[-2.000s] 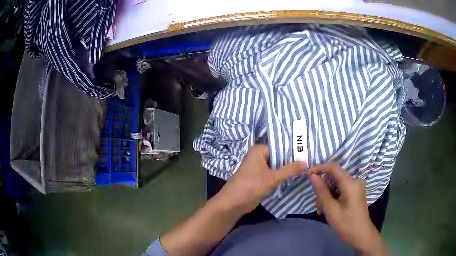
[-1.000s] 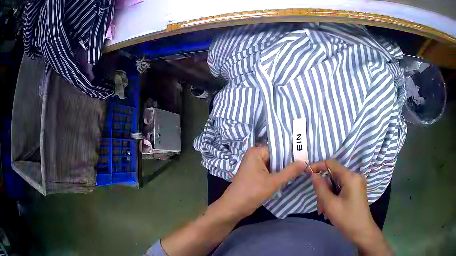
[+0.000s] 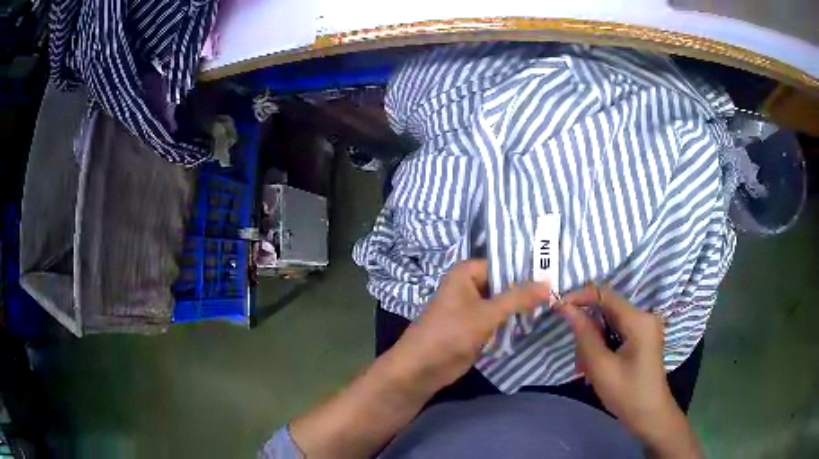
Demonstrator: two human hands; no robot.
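A blue-grey and white striped garment (image 3: 611, 170) lies heaped on my lap. A white label with black letters (image 3: 546, 244) lies upright on it. My left hand (image 3: 458, 314) pinches the garment at the label's lower end, thumb on the label's edge. My right hand (image 3: 620, 345) has its fingertips together just right of that thumb, with a tiny thin needle-like glint between them. A small dark tool (image 3: 613, 338) shows within the right hand; its shape is unclear.
A white table (image 3: 431, 12) with a worn wooden edge lies ahead. At left are a grey-brown fabric bin (image 3: 135, 233), dark striped garments (image 3: 135, 81), a blue crate (image 3: 214, 278) and a grey box (image 3: 301, 226). A clear round bin (image 3: 774, 184) stands at right.
The view has shifted slightly, moving the scene a little to the right. My hands keep nearly the same place at the label's lower end, with small changes in the right fingers.
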